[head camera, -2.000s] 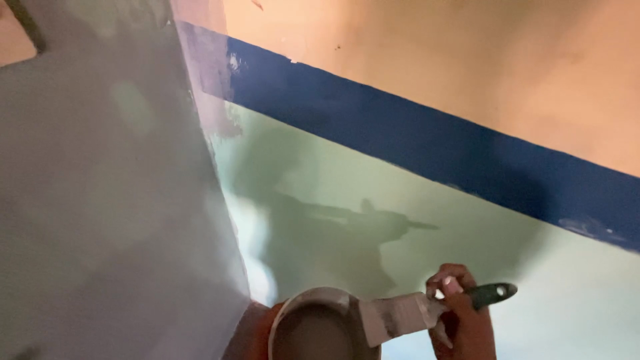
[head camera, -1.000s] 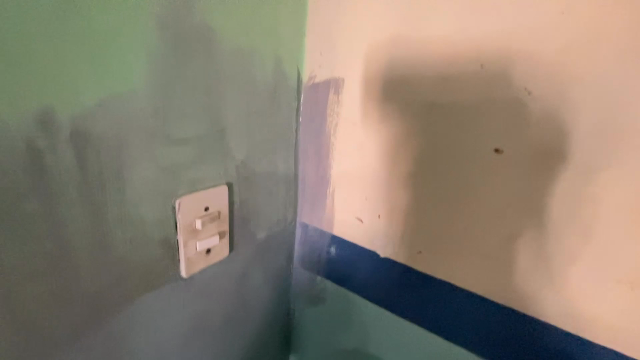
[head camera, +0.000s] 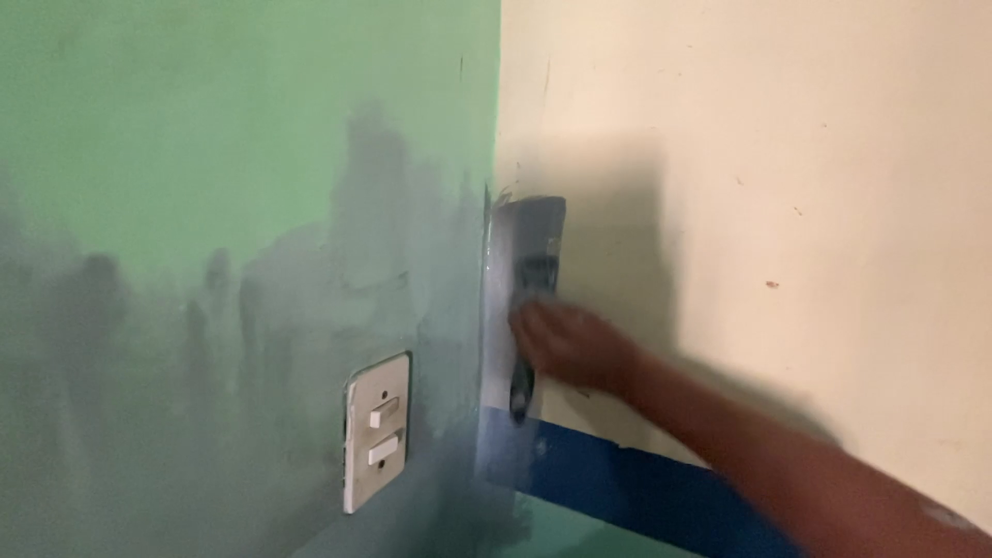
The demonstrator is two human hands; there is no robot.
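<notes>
My right hand reaches in from the lower right, shut on the handle of a wide paintbrush. The brush stands upright with its bristles up, against the cream wall just right of the corner. A strip of greyish paint runs along the corner beside it. The dark handle end hangs below my fist, near the top of the blue band. Hand and brush are somewhat blurred. My left hand is outside the view.
A white double light switch is set in the left wall, near the corner. That wall is green above, with uneven grey paint lower down. A shadow of the arm and brush falls on the cream wall.
The view has swung up from the pot and brush seen two seconds ago. My right hand, out of view one second ago, now has the brush at the wall corner.
</notes>
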